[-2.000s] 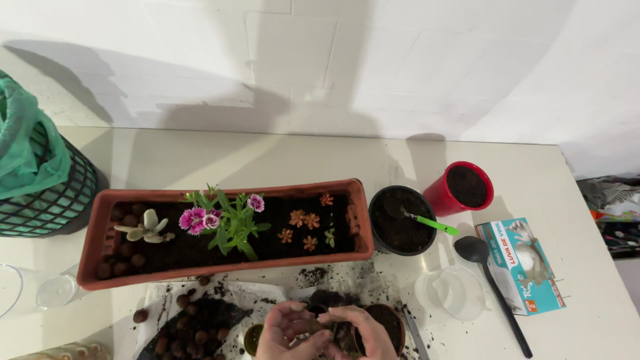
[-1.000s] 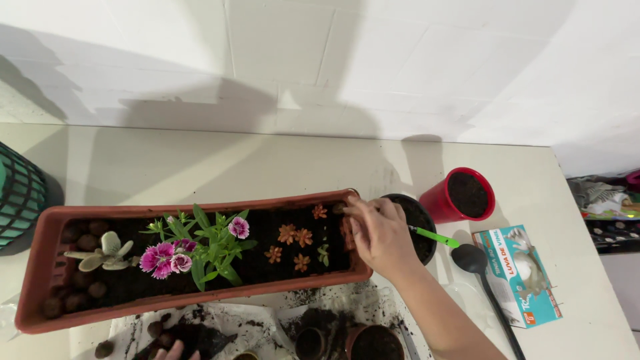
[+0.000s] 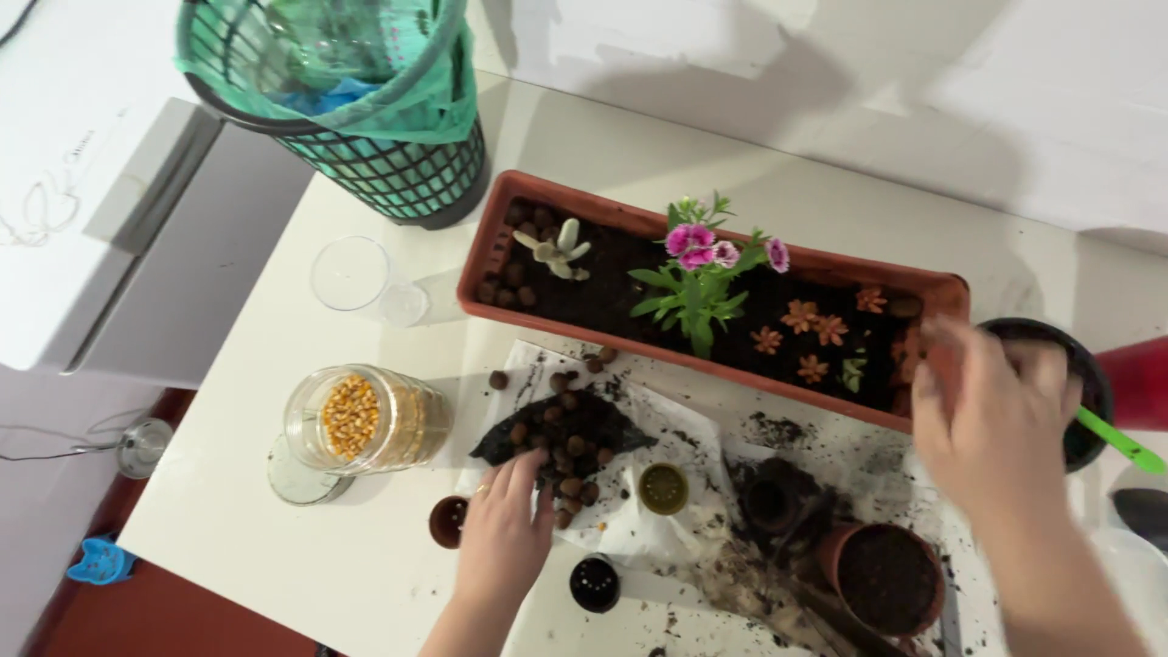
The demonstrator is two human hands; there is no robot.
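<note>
My left hand (image 3: 506, 520) reaches to the clay pebbles (image 3: 570, 447) heaped on a black plastic sheet; whether its fingers hold one cannot be seen. Beside it is a small brown pot (image 3: 448, 522). My right hand (image 3: 995, 411), blurred, is over the right end of the terracotta-coloured planter (image 3: 593, 334); its grip is unclear. The planter holds dark soil, a pale succulent (image 3: 557, 251) with clay pebbles around it, a pink-flowered dianthus (image 3: 698, 292) and several small orange succulents (image 3: 801, 316). A brown pebble (image 3: 904, 307) lies in its right corner.
A lined mesh basket (image 3: 429, 182) stands at the back left, near a clear cup (image 3: 350, 273) and a glass jar of corn kernels (image 3: 365, 420). Small pots (image 3: 663, 488), a larger soil-filled pot (image 3: 885, 579) and spilled soil lie in front. A black pot (image 3: 1090, 401) and red pot (image 3: 1141, 383) stand right.
Two seconds ago both hands were together at the front; now they are apart, the left at the pebbles, the right at the planter's right end. The view has swung left.
</note>
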